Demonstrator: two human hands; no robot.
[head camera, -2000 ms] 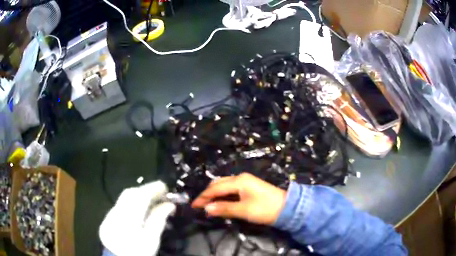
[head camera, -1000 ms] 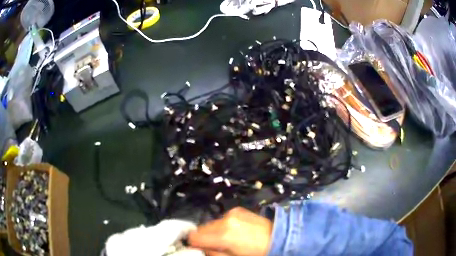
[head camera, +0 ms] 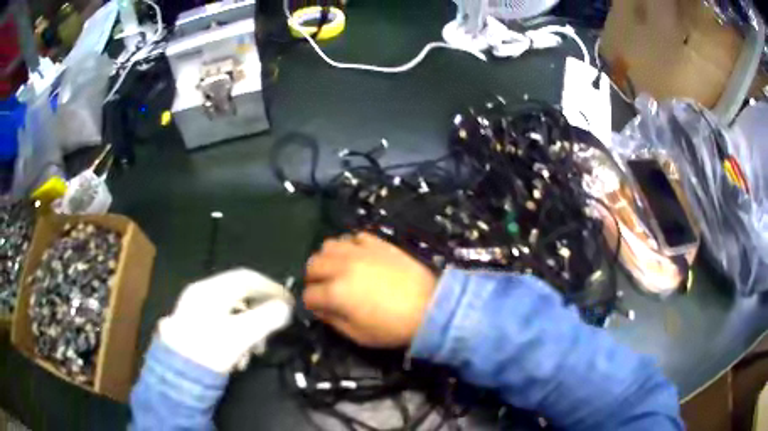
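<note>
A tangled heap of black cables (head camera: 472,210) with small silver and whitish connectors lies across the bench. My left hand (head camera: 223,320), in a white glove, is left of the heap with fingers pinched; a small silvery connector (head camera: 290,284) shows at its fingertips. My bare right hand (head camera: 366,290) is beside it over the heap's near left part, fingers curled; what they hold is hidden. More cables with whitish tips lie below both hands.
An open cardboard box (head camera: 126,307) of small metal parts stands left. A grey metal fixture (head camera: 221,93) and yellow tape roll (head camera: 317,23) are behind. Right of the heap lie a copper-coloured bundle (head camera: 644,261), a smartphone (head camera: 663,202) and plastic bags (head camera: 716,185).
Both hands have come up from the bottom edge of the picture to the heap's left side. The view has shifted, so bench items sit farther right.
</note>
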